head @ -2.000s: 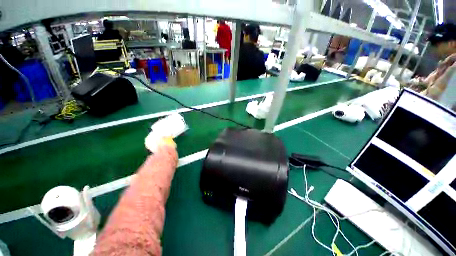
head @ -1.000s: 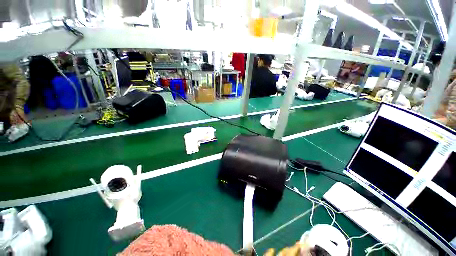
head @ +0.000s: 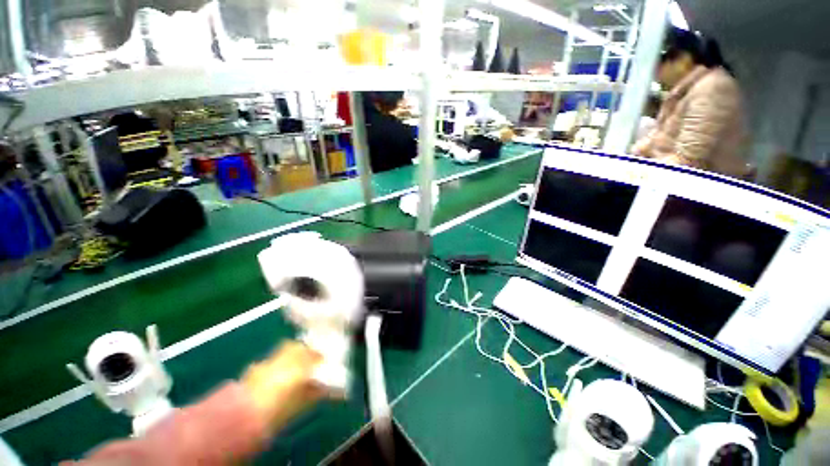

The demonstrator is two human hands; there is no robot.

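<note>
My left hand (head: 284, 373), blurred, reaches in from the lower left in a pink sleeve. It grips a white PTZ camera (head: 314, 273) by its lower part and holds it upright in the air. The head covers part of the black label printer (head: 396, 291). A white label strip (head: 376, 364) hangs from the printer, right of the held camera. Another PTZ camera (head: 118, 373) stands on the bench at left. Two more camera heads (head: 605, 423) show at the lower right. My right hand is out of the picture.
The monitor (head: 655, 255) stands at right, with a keyboard (head: 601, 337) below it and tangled white test cables (head: 514, 350) beside it. A yellow tape roll (head: 772, 400) lies at far right. The green belt (head: 209, 291) runs behind. A person (head: 701, 118) is beyond the monitor.
The view has turned right. My left hand, near a camera at the bottom one second ago, now holds a camera up in front of the printer. More of the monitor shows.
</note>
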